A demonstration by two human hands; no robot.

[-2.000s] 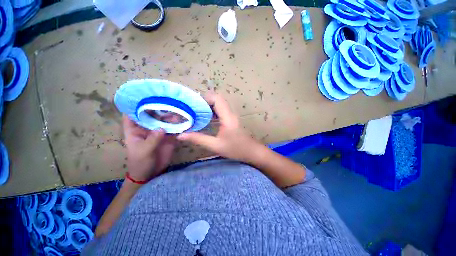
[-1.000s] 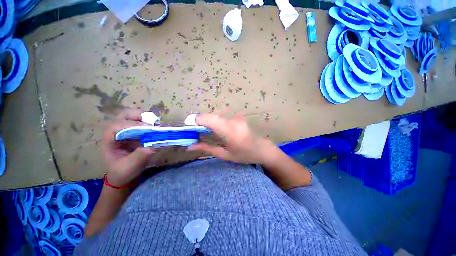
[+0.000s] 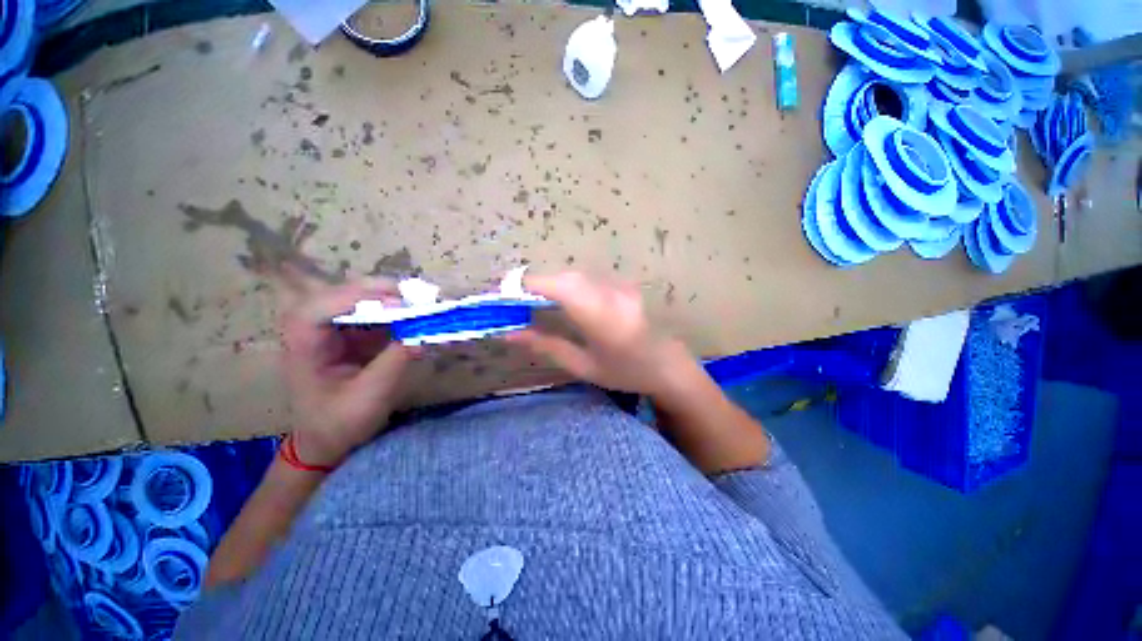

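Observation:
A flanged ring (image 3: 461,322) is held nearly edge-on in front of my body, its thin white flange above and its dark blue band with a white lip below. My left hand (image 3: 336,363) grips its left side and my right hand (image 3: 607,332) grips its right side. White caps show on fingertips of both hands at the upper edge of the ring. Both hands are slightly blurred. The ring's open centre is hidden at this angle.
Brown stained cardboard (image 3: 701,213) covers the bench. A white glue bottle (image 3: 590,58), white scraps (image 3: 728,35), a teal tube (image 3: 785,71) and a tape roll (image 3: 386,25) lie at the back. Ring stacks (image 3: 910,165) stand right and left. Blue crates (image 3: 933,432) are below.
The ring was first tilted with its open centre showing, then turned edge-on. Since then both hands and the ring have shifted slightly right. Both hands still hold it.

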